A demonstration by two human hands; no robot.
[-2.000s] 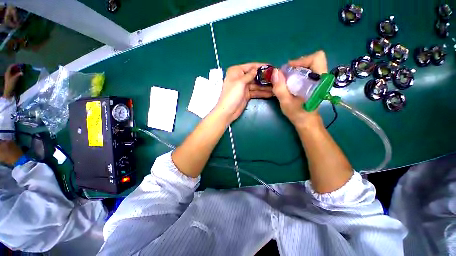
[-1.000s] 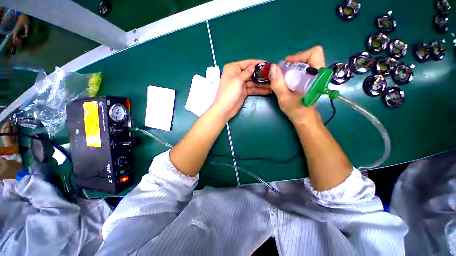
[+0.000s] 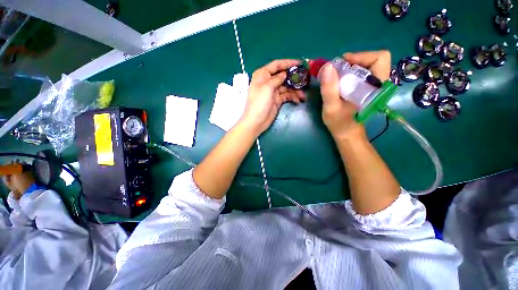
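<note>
My left hand (image 3: 266, 93) holds a round housing (image 3: 297, 77) with a dark, shiny ring between its fingertips, above the green bench. My right hand (image 3: 338, 105) is closed around the clear dispensing syringe (image 3: 353, 85). Its red dispensing tip (image 3: 318, 66) points left, close beside the upper right of the housing. Whether they touch is hard to tell. The green adapter cap (image 3: 377, 102) is at the rear of the barrel, joined to the clear air hose (image 3: 426, 148), which curves down to the bench's front edge.
Several more housings (image 3: 438, 72) lie at the right. A white card (image 3: 181, 121) and white tissue (image 3: 228, 106) lie left of my left hand. The black controller (image 3: 112, 162) and a crumpled plastic bag (image 3: 58, 113) are further left. A neighbouring worker's sleeve (image 3: 48, 226) shows at lower left.
The red tip has drawn back from over the housing to its upper right as my right hand moved right. The ring shows more fully. The neighbour's hand has moved.
</note>
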